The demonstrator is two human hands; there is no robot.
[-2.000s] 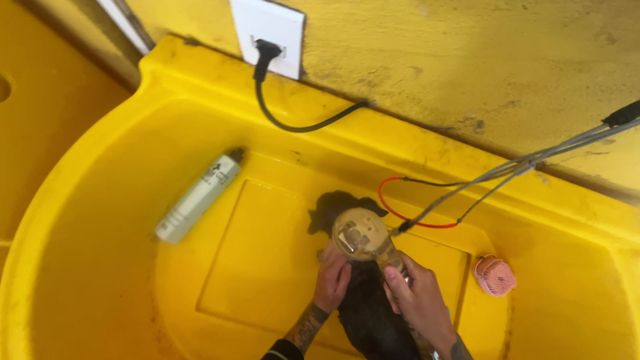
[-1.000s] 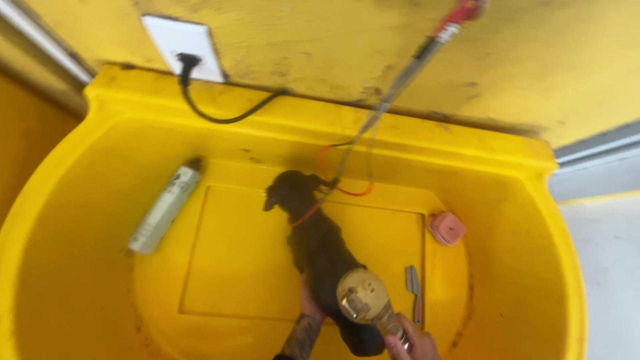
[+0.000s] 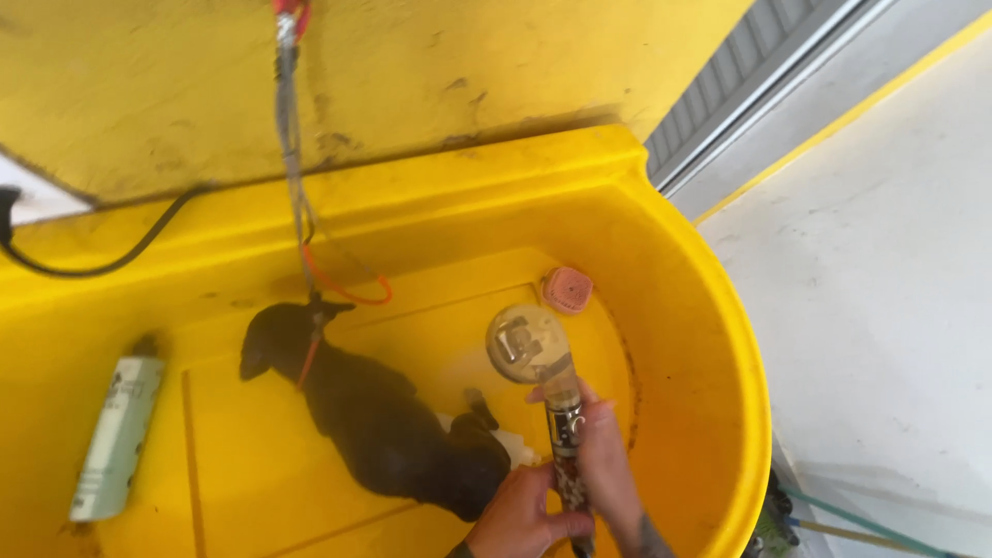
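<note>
A filter shower head [image 3: 529, 345] with a transparent round head and a bead-filled handle is held in both hands. My left hand [image 3: 523, 515] grips the lower handle, and my right hand [image 3: 608, 457] wraps the upper handle from the right side. Left of them a small dark dog [image 3: 380, 418] stands in the yellow tub [image 3: 697, 333], its rump beside my left hand. The dog wears a thin orange-red collar [image 3: 308, 361], tied to a grey tether [image 3: 291, 147]. Whitish water or foam lies on the tub floor behind the dog.
A pale green bottle [image 3: 116, 438] with a dark cap lies at the left. A pink scrub brush [image 3: 568, 290] rests by the right wall of the tub. An orange loop [image 3: 364, 297] hangs by the tether. A black cable [image 3: 132, 256] runs from the wall at the left.
The view has swung right. My left hand has gone from the dog's body to the shower handle. The shower head, over the dog's rear one second ago, is now to the right of the dog.
</note>
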